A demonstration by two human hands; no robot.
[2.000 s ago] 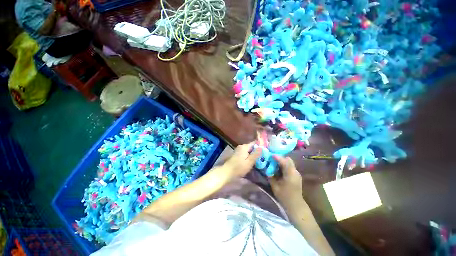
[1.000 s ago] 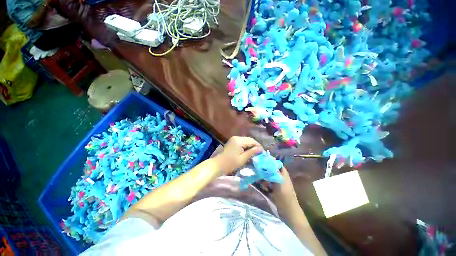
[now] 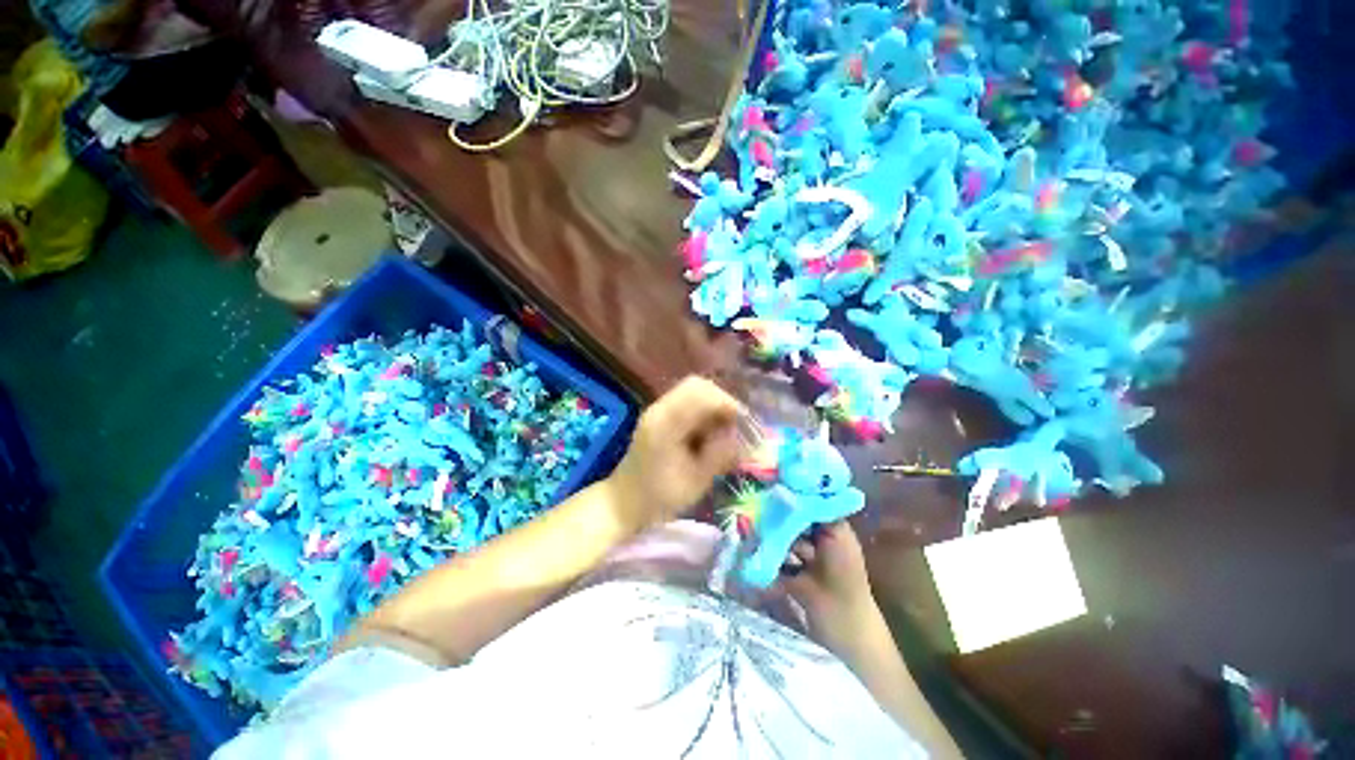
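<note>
A blue plush toy (image 3: 803,498) with a pink and rainbow mane is held up in front of my chest, at the table's near edge. My right hand (image 3: 832,572) grips it from below and behind; a small dark thing shows at its fingers, too small to name. My left hand (image 3: 684,446) is at the toy's left, fingers curled near the mane; whether it pinches a thread is not clear. A white label hangs below the toy. The large heap of blue toys (image 3: 921,223) lies beyond my hands on the table.
A blue crate of toys (image 3: 134,557) stands at my left. A pale card (image 3: 1008,584) and a thin yellow-brown stick (image 3: 914,471) lie right of my hands. White power strips (image 3: 401,74) with tangled cable lie at the back left. More toys (image 3: 1271,720) are at the far right. A round stool (image 3: 324,245) stands on the floor.
The toy has turned and now shows its rainbow mane on the left. My left hand has moved slightly left and up, away from the toy's body. My right hand still holds the toy.
</note>
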